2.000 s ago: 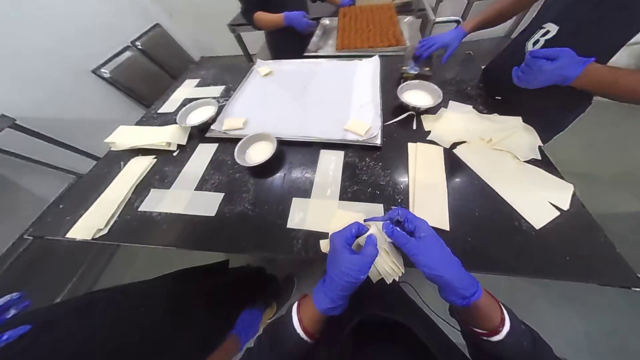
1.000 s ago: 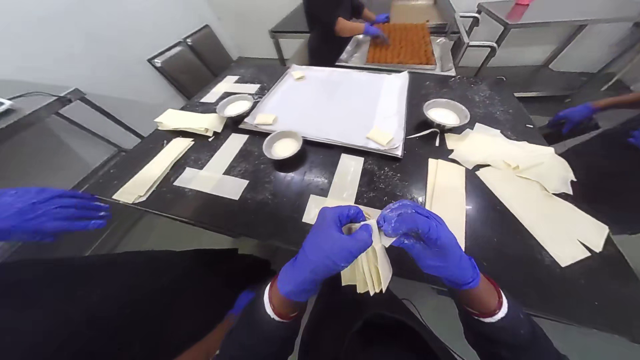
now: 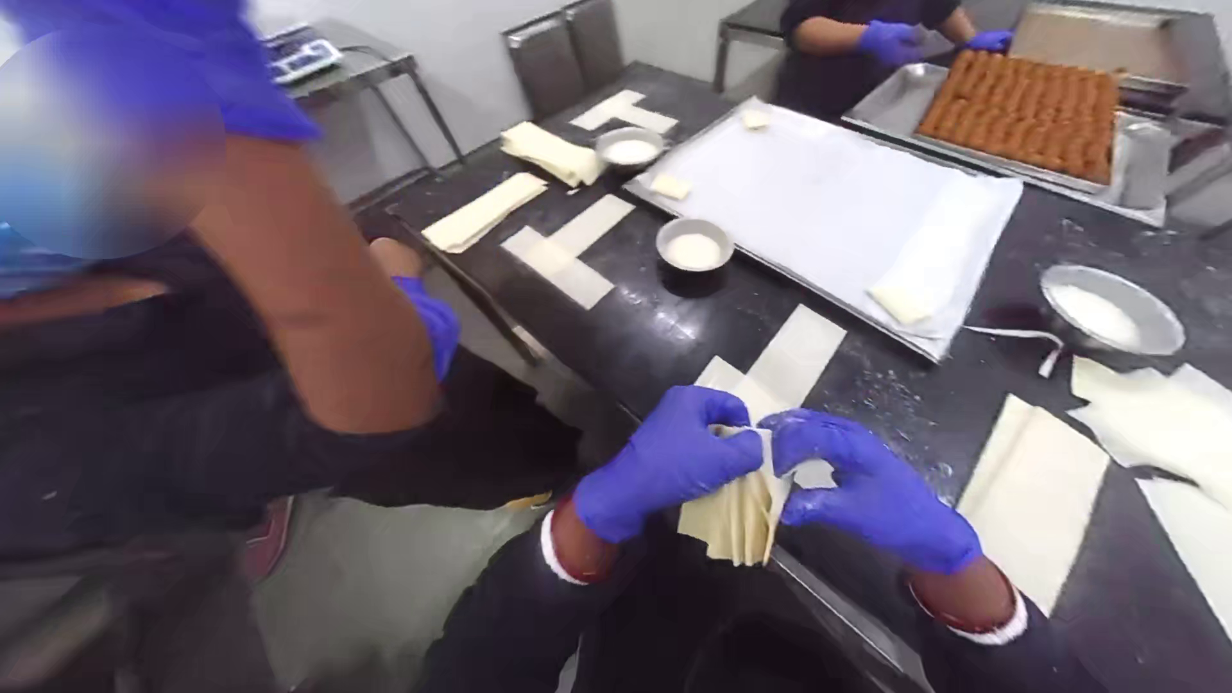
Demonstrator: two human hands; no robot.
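Observation:
My left hand (image 3: 669,462), in a blue glove, grips the upper end of a bundle of thin pastry strips (image 3: 736,520) at the near table edge. The strips hang in loose layers below the fingers. On the bundle's right side, my right hand (image 3: 866,486), also gloved, pinches a strip at its top with curled fingers. Just beyond my hands, crossed pastry strips (image 3: 799,351) lie on the dark table. A stack of cut pastry strips (image 3: 1035,500) is to the right of my right hand.
A metal bowl of white paste (image 3: 694,245) stands by a paper-lined tray (image 3: 828,192) with small pastry pieces. Another bowl (image 3: 1112,310) and pastry sheets (image 3: 1155,414) are at right. Behind is a tray of browned rolls (image 3: 1025,115). A co-worker's arm (image 3: 308,279) fills the left; another person works behind.
The view has turned left. A co-worker's gloved hand and arm have come in large at the left. Both my hands stay at the strip bundle, the right with its fingers more spread.

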